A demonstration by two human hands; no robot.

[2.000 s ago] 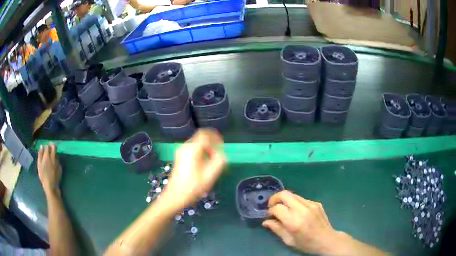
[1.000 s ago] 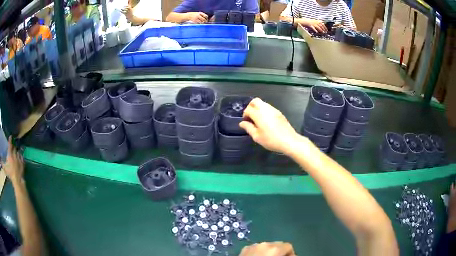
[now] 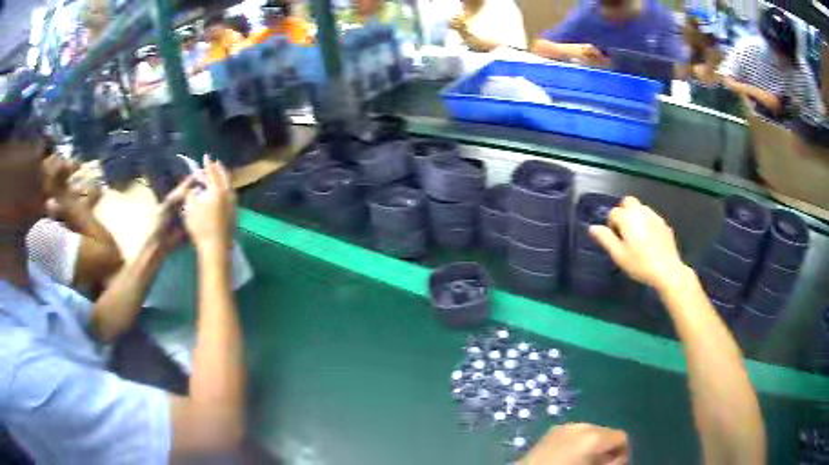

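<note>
My right hand (image 3: pixel 641 241) is at the right rim of the top dark grey housing (image 3: pixel 593 211) of a stack on the dark strip, fingers curled over its edge. My left hand (image 3: pixel 580 445) is low at the bottom edge, partly cut off, its fingers curled; whether it holds anything is hidden. A pile of small dark inserts with white discs (image 3: pixel 514 377) lies on the green bench just above it. A single housing (image 3: pixel 460 292) sits tilted at the lighter green edge, left of my right hand.
More stacked housings stand left (image 3: pixel 397 221) and right (image 3: pixel 745 245) on the dark strip. A blue bin (image 3: pixel 554 102) is on the far side. A person in a light blue shirt (image 3: pixel 73 372) sits close at left with both hands raised. Other people sit opposite.
The view has turned left, bringing the left neighbour in. My right hand went from the housing on the bench to the stack and stays there. My left hand moved from the insert area to the bottom edge.
</note>
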